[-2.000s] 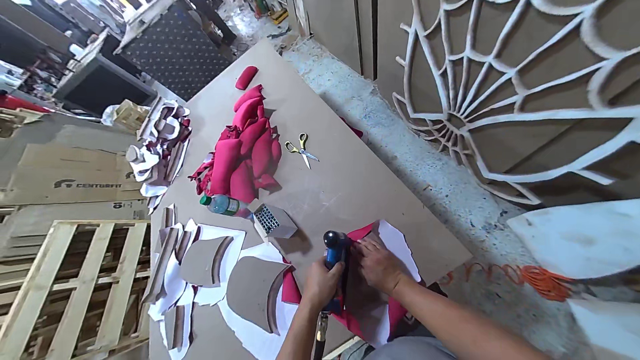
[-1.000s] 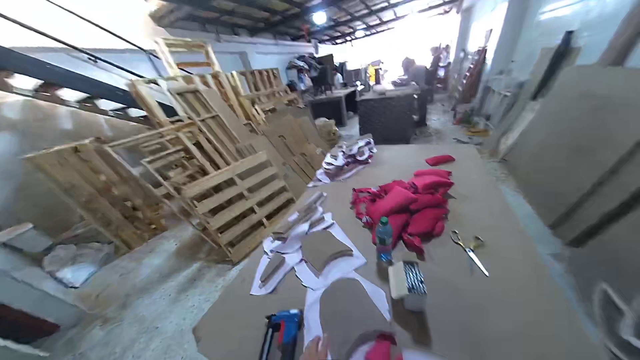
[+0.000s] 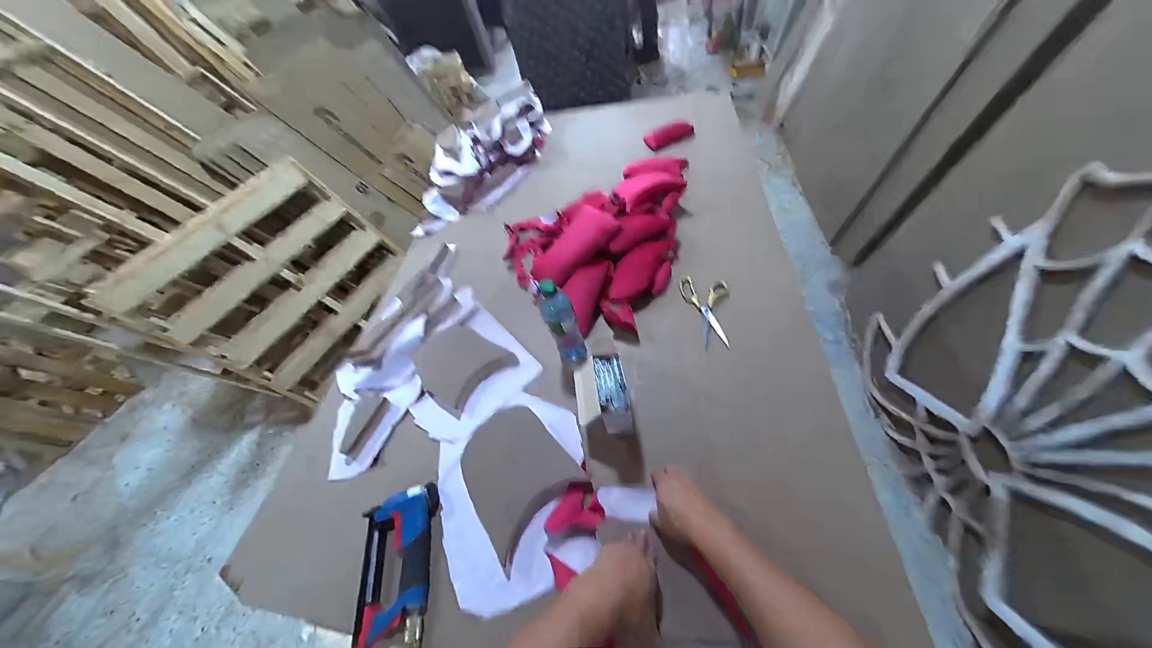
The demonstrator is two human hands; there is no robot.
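At the near part of the table, my left hand (image 3: 621, 576) is on a piece of red fabric with white backing (image 3: 576, 508), partly hidden by the hand. Close by on the right, my right hand (image 3: 684, 508) touches the end of a white strip of the same piece. Whether the fingers grip it is hard to tell. A blue and black pneumatic stapler (image 3: 412, 549) lies left of my hands. Beyond them are an open box of staples (image 3: 612, 391), a plastic bottle with a green cap (image 3: 562, 322) and gold-handled scissors (image 3: 707, 310).
A heap of red stuffed fabric pieces (image 3: 630, 225) lies farther up the table. White fabric offcuts (image 3: 454, 540) spread along the left side. Wooden pallets (image 3: 243, 270) stand at the left, and a white web-shaped frame (image 3: 1017, 432) leans at the right.
Two seconds ago my left hand held the stapler upright on the red fabric; now the stapler lies on the table at the left. The view has swung widely between frames.
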